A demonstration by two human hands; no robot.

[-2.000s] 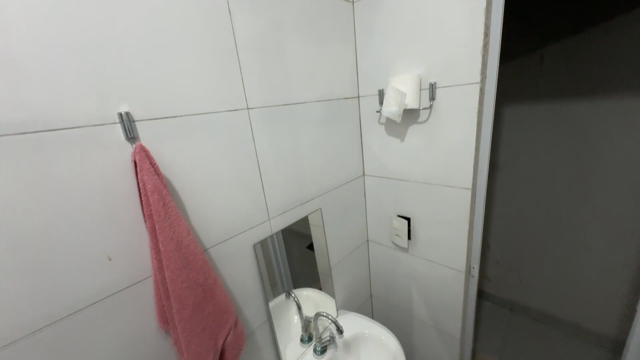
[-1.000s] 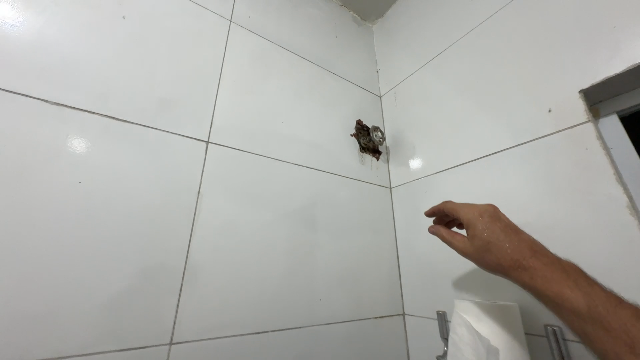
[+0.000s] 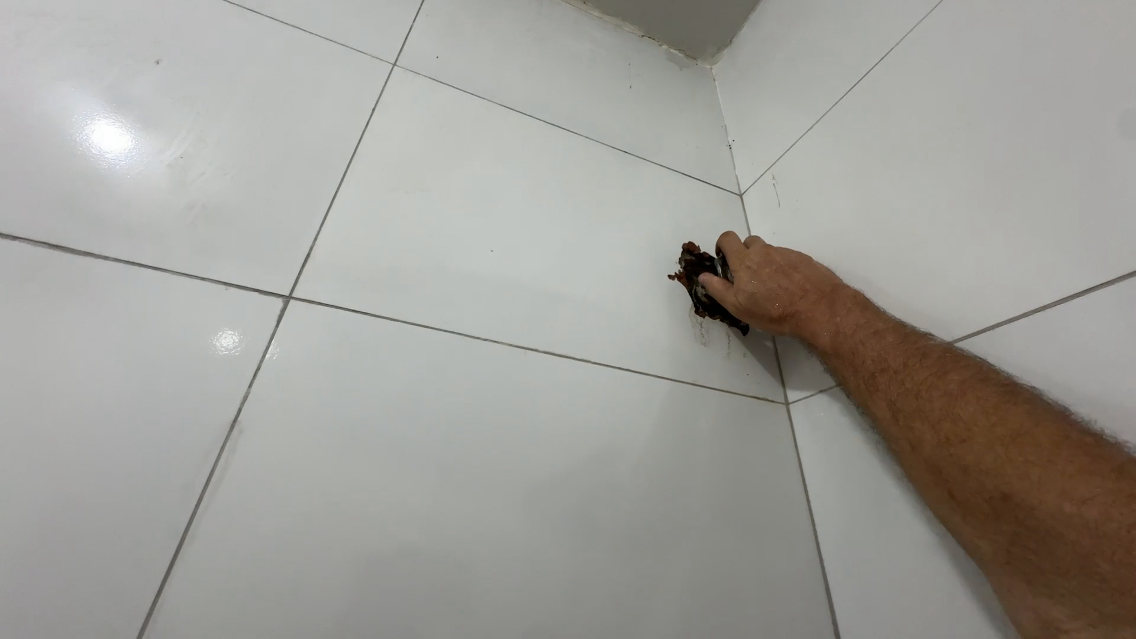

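From the right edge of the head view my right arm reaches up to the tiled corner. My right hand (image 3: pixel 770 282) has its fingers around a metal fitting at a ragged dark brown hole (image 3: pixel 696 277) in the white wall tile (image 3: pixel 532 248), just left of the corner. The hand covers most of the fitting, so its shape does not show. My thumb lies on the near left side and the fingertips are over the top. Faint drip marks run down the tile below the hole. My left hand is out of view.
The right-hand tiled wall (image 3: pixel 994 177) meets the left one close beside my hand. Dark grout lines cross both walls. A grey surface (image 3: pixel 688 27) with a rough edge lies above the corner. Lamp light reflects off the left tiles.
My right hand, apart from the wall fitting a second ago, has moved up to it and closed its fingers around it. The view has swung up from the pink towel, mirror and washbasin.
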